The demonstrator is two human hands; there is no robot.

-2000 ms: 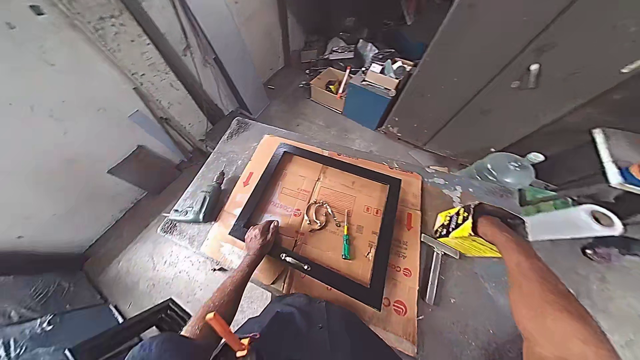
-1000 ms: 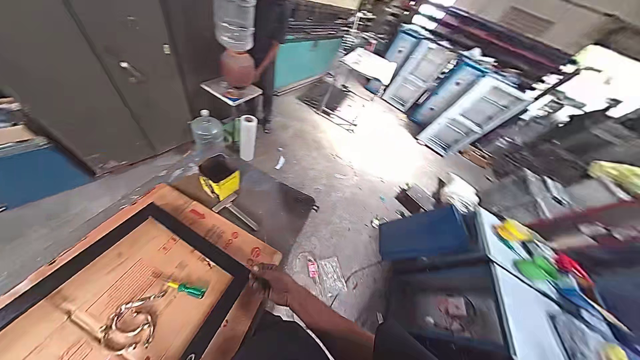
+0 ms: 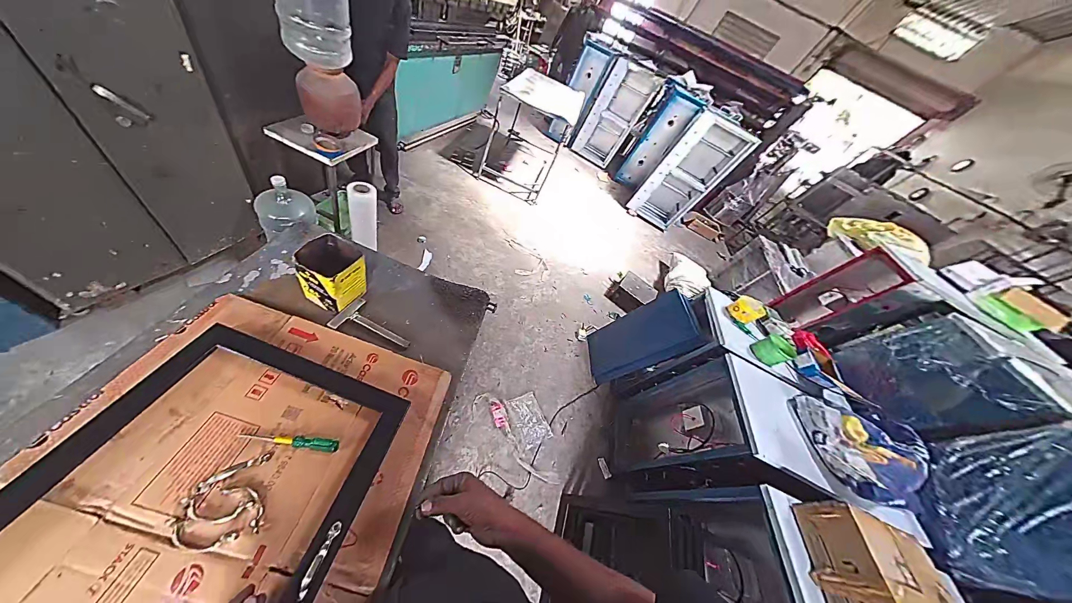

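Observation:
My right hand (image 3: 459,507) is beside the near right edge of the workbench, fingers curled together; whether something small is between them cannot be made out. At the bottom edge, a sliver of what looks like my left hand (image 3: 249,595) touches or nears the black rectangular frame (image 3: 360,456). That frame lies on printed cardboard (image 3: 423,394) and has a shiny metal handle (image 3: 320,559) on its near side. Inside it are a screwdriver with a green and yellow handle (image 3: 311,443) and several curved metal handles (image 3: 219,508). Beyond stand an open yellow and black box (image 3: 332,280) and a metal-bladed tool (image 3: 373,327).
Dark metal cabinets (image 3: 682,427) with loose goods on top stand at right. A person (image 3: 381,100) stands beyond the bench, near a water dispenser (image 3: 328,100) on a small stand. Plastic wrap (image 3: 528,419) and a cord lie on the floor.
My right hand, inside the yellow box two seconds ago and at the black frame's corner one second ago, has come off the frame to the bench edge. The view has swung right.

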